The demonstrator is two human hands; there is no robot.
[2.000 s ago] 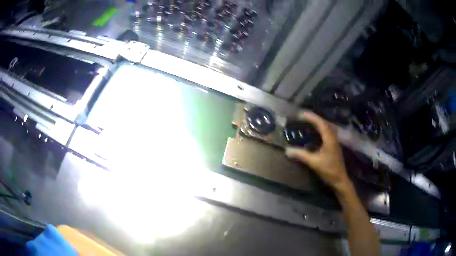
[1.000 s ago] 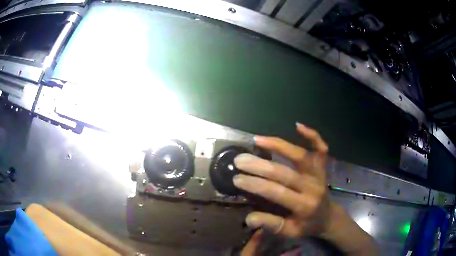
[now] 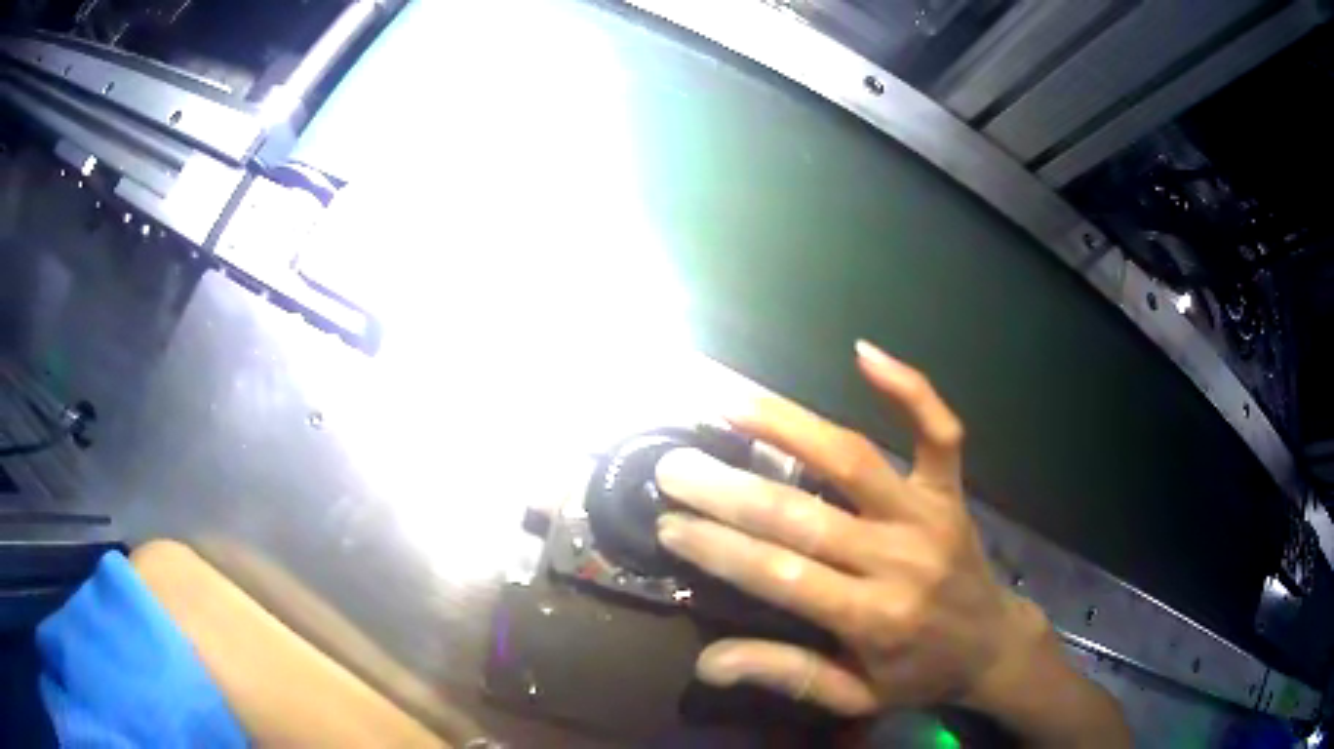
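A flat grey-brown carrier plate [image 3: 578, 637] lies on the steel bench at the bottom centre, its right part hidden by my hand. A glossy black round lens assembly [image 3: 622, 505] sits at its left end. My right hand [image 3: 841, 563] reaches in from the lower right. Two fingertips with pale covers rest on top of the lens assembly; the other fingers are spread and the thumb is apart, over the plate. Whether a second round part lies under the hand is hidden. My left forearm crosses the lower left, but the left hand is cut off below the picture.
The green conveyor belt [image 3: 878, 278] runs behind the plate between metal rails, its left part washed out by glare. A silver rail [image 3: 936, 139] borders its far side. Machinery stands at the upper right. A blue sleeve [image 3: 132, 659] is at the lower left.
Two seconds ago the plate was on the belt; one second ago it was at the near rail and bench. Since then my right fingers have shifted from the plate's right round part to its left one.
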